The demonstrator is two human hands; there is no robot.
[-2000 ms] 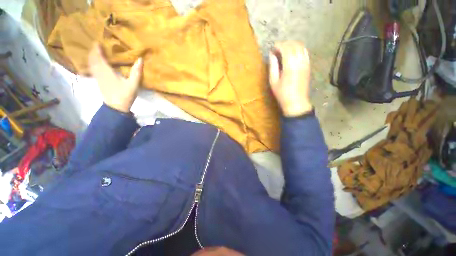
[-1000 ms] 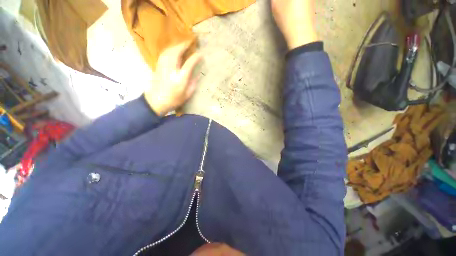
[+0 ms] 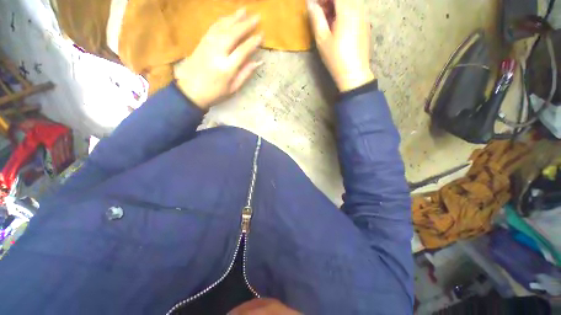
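Note:
A mustard-tan garment piece (image 3: 172,27) lies on the pale cloth-covered table at the top of the view, cut off by the upper edge. My left hand (image 3: 221,61) lies on its lower edge with the fingers spread. My right hand (image 3: 344,40) is at the garment's right end, with its fingers curled and partly cut off by the top edge; whether they pinch the material is not clear. A second tan-brown piece (image 3: 86,24) lies at the far left.
The steam iron (image 3: 470,92) rests at the right, with a grey hose behind it. A crumpled tan pile (image 3: 458,212) lies below it, beside a thin dark tool (image 3: 440,176). A red item (image 3: 40,147) is at the left, off the table.
The garment has moved up from the middle of the table and now lies flatter along the top. Both hands have moved up with it, and the left hand has moved right.

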